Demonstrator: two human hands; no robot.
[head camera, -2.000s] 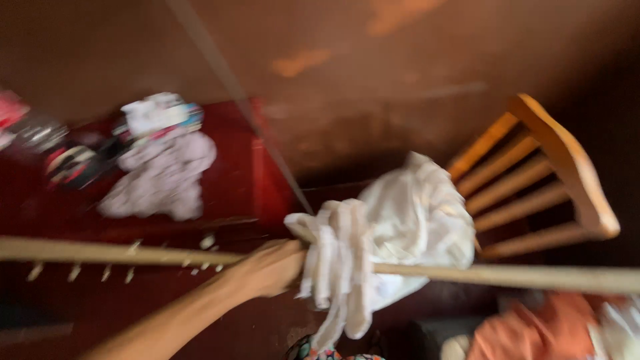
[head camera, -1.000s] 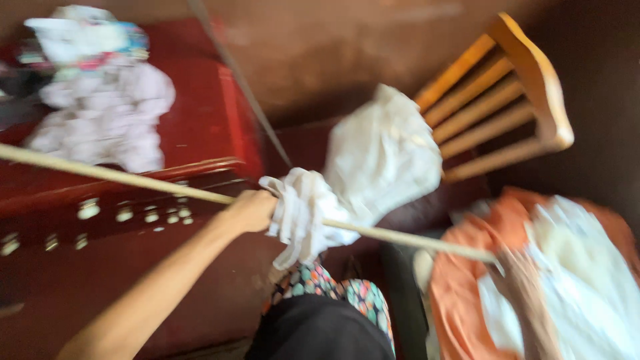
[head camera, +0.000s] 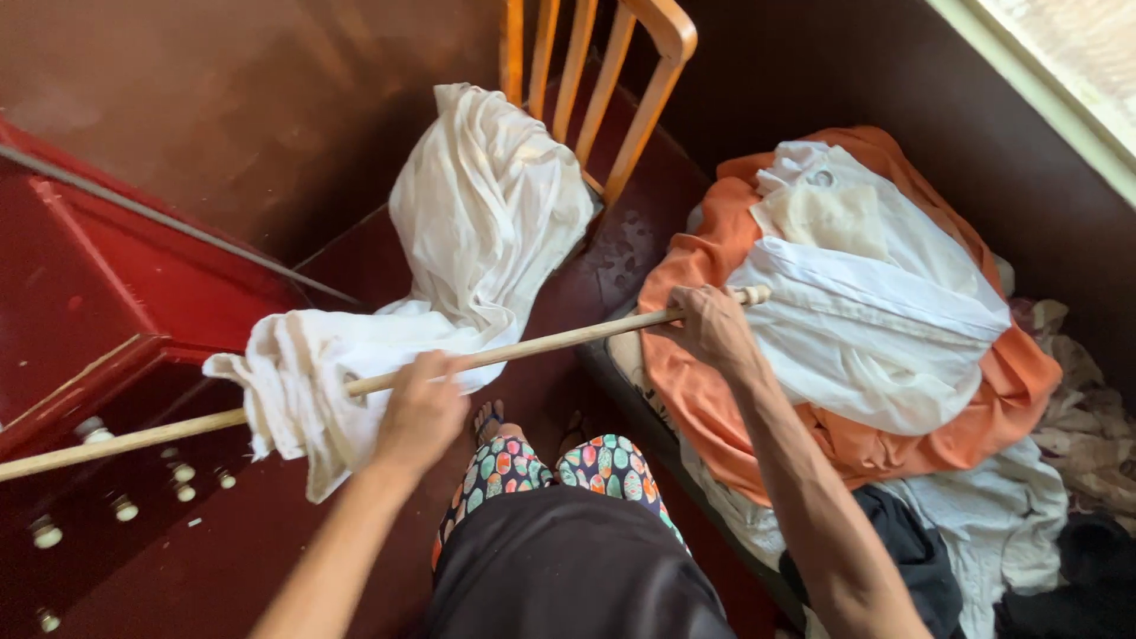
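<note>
A long wooden curtain pole (head camera: 568, 337) crosses the view, rising from the left edge to a turned tip at the right. White fabric (head camera: 488, 204) is gathered in folds around the pole left of centre, and its bulk drapes over the chair seat. My left hand (head camera: 424, 404) is at the pole just right of the gathers, blurred, so its grip is unclear. My right hand (head camera: 714, 327) is closed around the pole near its turned tip, above the pile of cloth.
A wooden chair back (head camera: 612, 80) stands at the top. Orange cloth (head camera: 692, 373) with white fabric (head camera: 852, 328) on it lies piled at right, other clothes beside it. Red furniture (head camera: 71, 293) stands at left. Several white knobs (head camera: 125, 508) show at lower left.
The view has shifted right. My right hand, absent two seconds ago, holds the pole, as it did one second ago. The gathered fabric now looks more spread along the pole, beside my left hand.
</note>
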